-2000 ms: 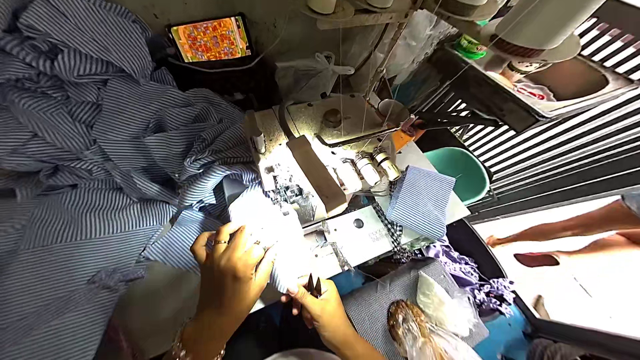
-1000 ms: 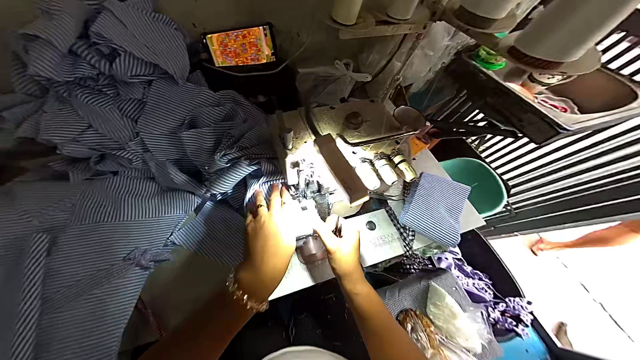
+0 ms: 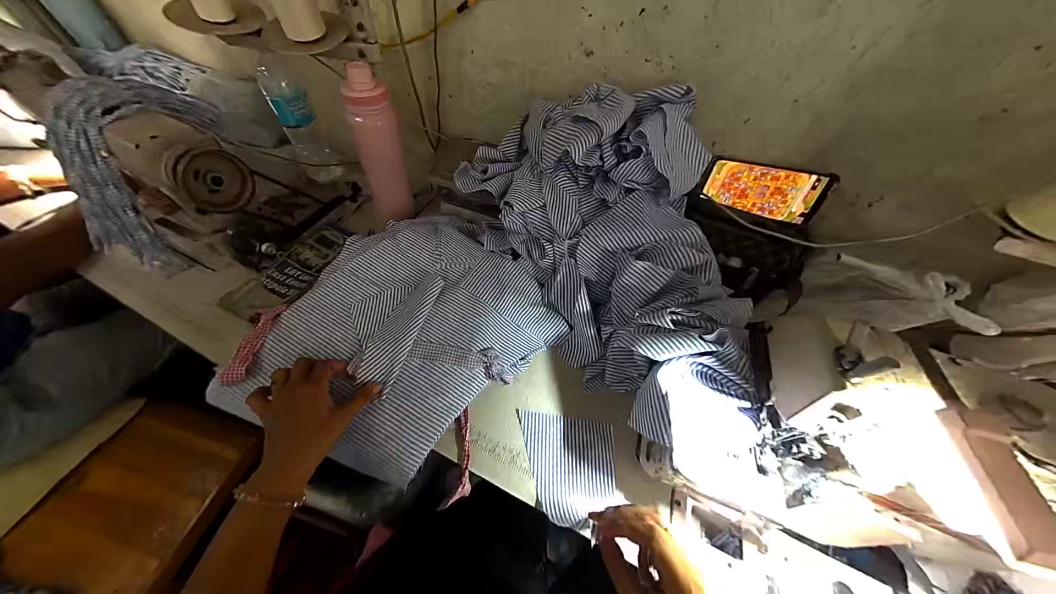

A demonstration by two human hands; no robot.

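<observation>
My left hand (image 3: 309, 408) rests on a stack of blue-and-white striped fabric pieces (image 3: 429, 322), its thumb and fingertips around a folded edge. Near the lower right, my right hand (image 3: 648, 544) lies at the lower corner of a small striped fabric square (image 3: 569, 462); whether its fingers pinch the square I cannot tell. To the right is a brightly lit sewing machine (image 3: 874, 462), with striped cloth running up to its needle area. A crumpled heap of the same striped fabric (image 3: 635, 256) lies behind, against the wall. Red checked strips (image 3: 252, 346) stick out beside the stack.
A pink bottle (image 3: 378, 144) and a clear plastic bottle (image 3: 293, 111) stand at the back left. A lit phone (image 3: 766, 191) with a cable leans by the wall. At far left are a bundle of grey cords (image 3: 99, 157), a machine handwheel (image 3: 213, 180) and another person's arm (image 3: 45, 247).
The view has swung far to the left. My left hand has moved from the sewing machine's needle area to the fabric stack; my right hand has left the needle area too.
</observation>
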